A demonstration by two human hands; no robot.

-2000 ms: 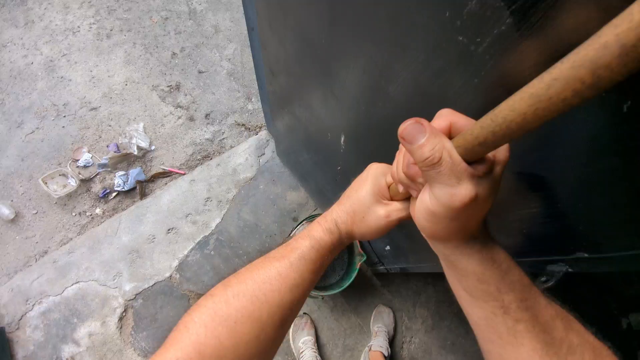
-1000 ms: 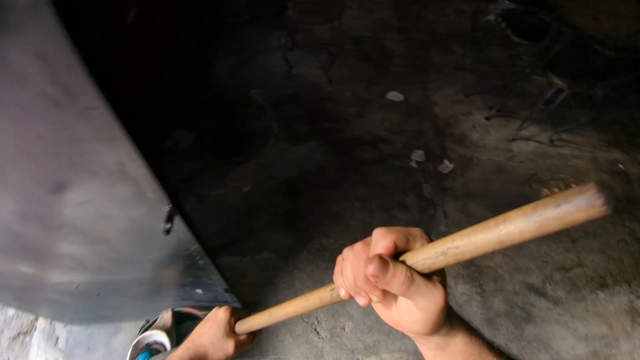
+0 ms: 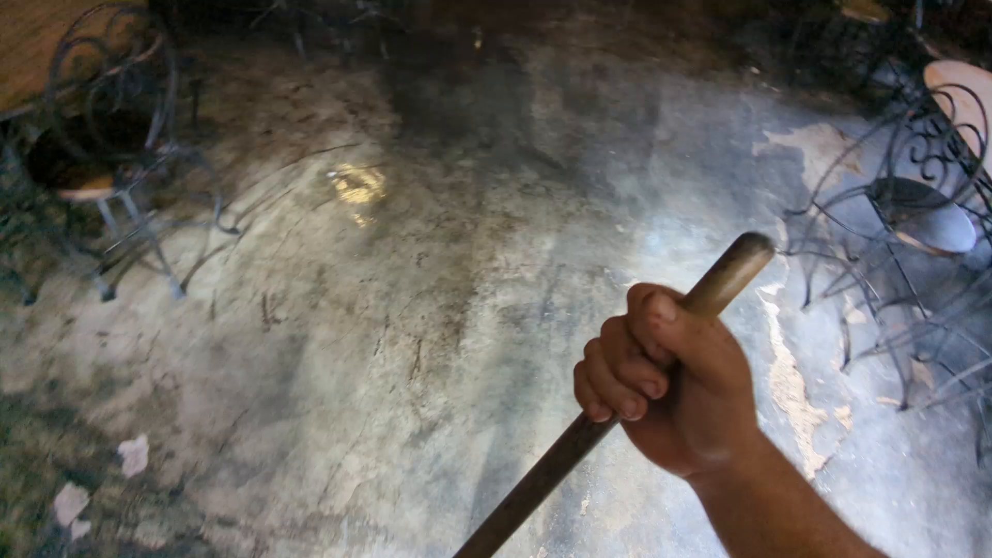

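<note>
My right hand (image 3: 674,372) is closed around a wooden pole (image 3: 535,484), right of centre in the head view. The pole slants from the bottom edge up to the right, and its rounded top end stands out a little above my thumb. Its lower end is out of the frame, so what it is attached to cannot be seen. My left hand is outside the view. Below and behind the pole lies a worn concrete floor (image 3: 434,325) with cracks and a shiny glare.
At the left a metal-framed chair (image 3: 116,132) stands by a wooden tabletop (image 3: 46,46). Scrolled wrought-iron chairs (image 3: 926,213) are at the right, near a light round-edged tabletop (image 3: 965,101). Pale scraps or patches (image 3: 133,456) mark the floor at lower left.
The view has swung from the dark panel and doorway to a floor with chairs. My left hand, on the pole in both earlier frames, is out of view; my right hand still grips the pole.
</note>
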